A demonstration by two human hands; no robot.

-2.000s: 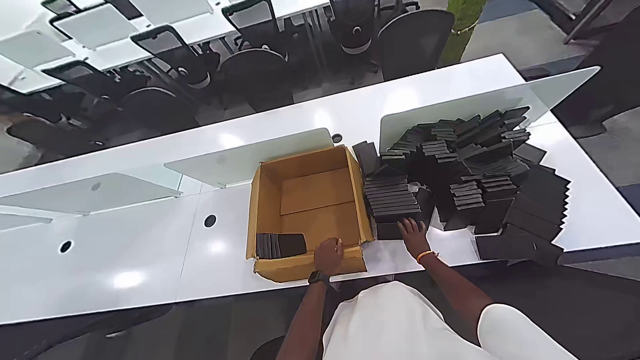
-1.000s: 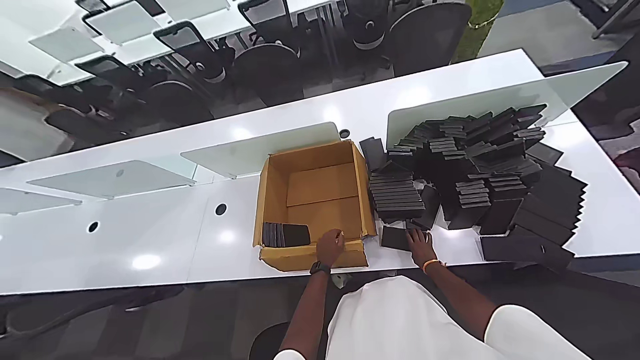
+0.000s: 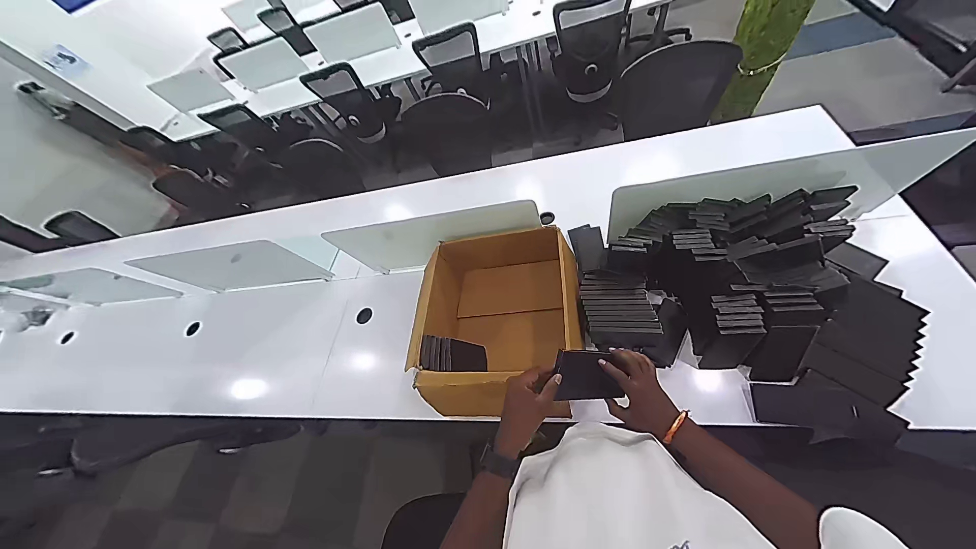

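Note:
A flat black rectangular item (image 3: 585,375), perhaps a notebook or box, is held between both hands over the desk's front edge. My left hand (image 3: 528,396) grips its left end and my right hand (image 3: 639,387) its right end. Just left of them stands an open cardboard box (image 3: 499,385), with several black items (image 3: 454,354) upright in its front left corner. Right of the box, many similar black items lie in overlapping rows and stacks; the nearest stack (image 3: 621,311) is close behind my right hand. What the items are exactly cannot be told.
The long white desk (image 3: 290,335) carries frosted divider panels (image 3: 450,232) behind the box and a larger panel (image 3: 686,194) behind the black items. Round black cable holes (image 3: 364,316) dot its surface. Office chairs (image 3: 450,126) and another desk row stand beyond.
My left hand has moved from the box's front wall to the black item. My right hand, which was at the stacks two seconds ago, now holds that item up beside the box.

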